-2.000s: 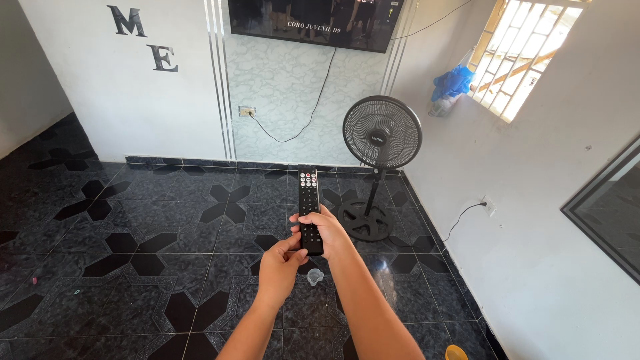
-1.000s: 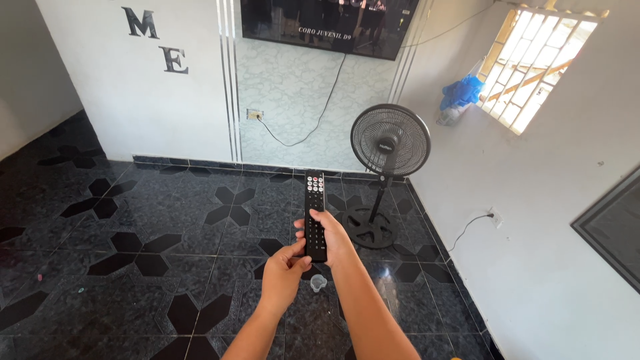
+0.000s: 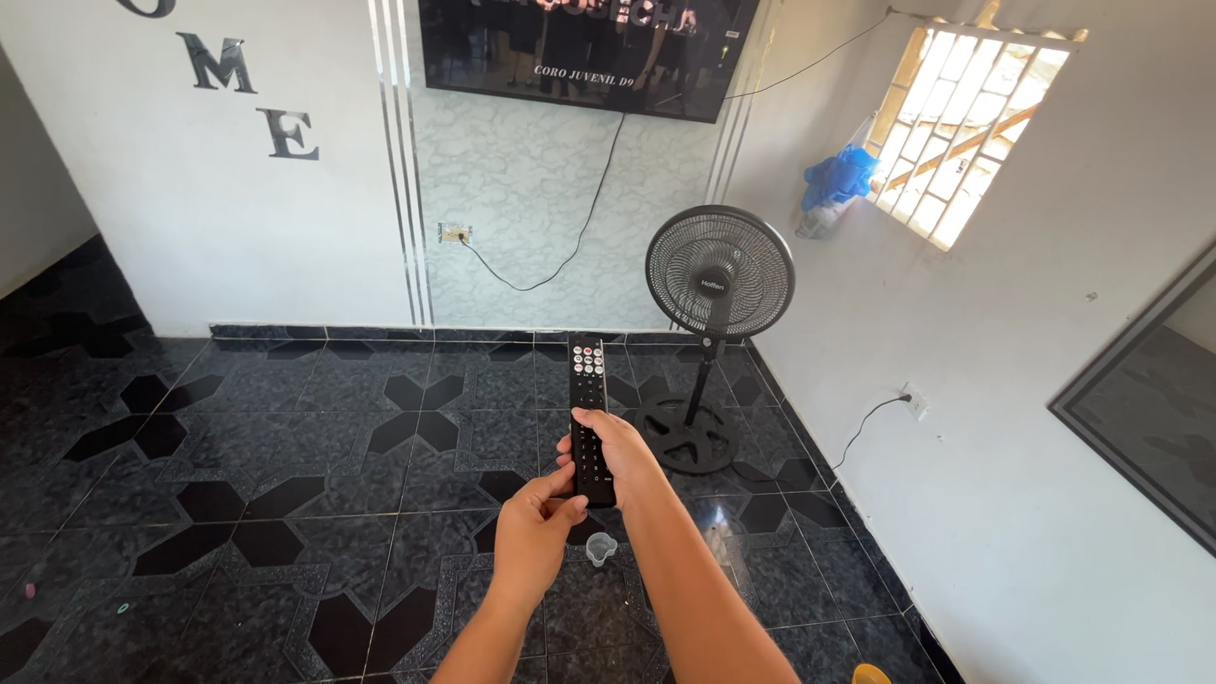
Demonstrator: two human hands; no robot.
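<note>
A long black remote control (image 3: pixel 591 475) is held upright between both hands in the middle of the head view, its white and red buttons at the top end. My right hand (image 3: pixel 617 451) wraps its right side, with the thumb lying across the button face. With thumb and fingers, my left hand (image 3: pixel 537 532) grips the lower left edge near the bottom end. Beyond the remote, a wall-mounted television (image 3: pixel 589 57) shows a dark picture with white lettering; its upper part is cut off by the frame.
A black pedestal fan (image 3: pixel 719 275) stands on the tiled floor just right of the remote. A small clear plastic cup (image 3: pixel 600 548) lies on the floor below my hands. A blue bag (image 3: pixel 841 178) hangs beside the barred window (image 3: pixel 969 133). Cords run to a wall outlet (image 3: pixel 455 234) and a right-hand outlet (image 3: pixel 915 402).
The right thumb has shifted on the remote's button face. Large lettering now shows on the television above the smaller line. Both hands keep their hold.
</note>
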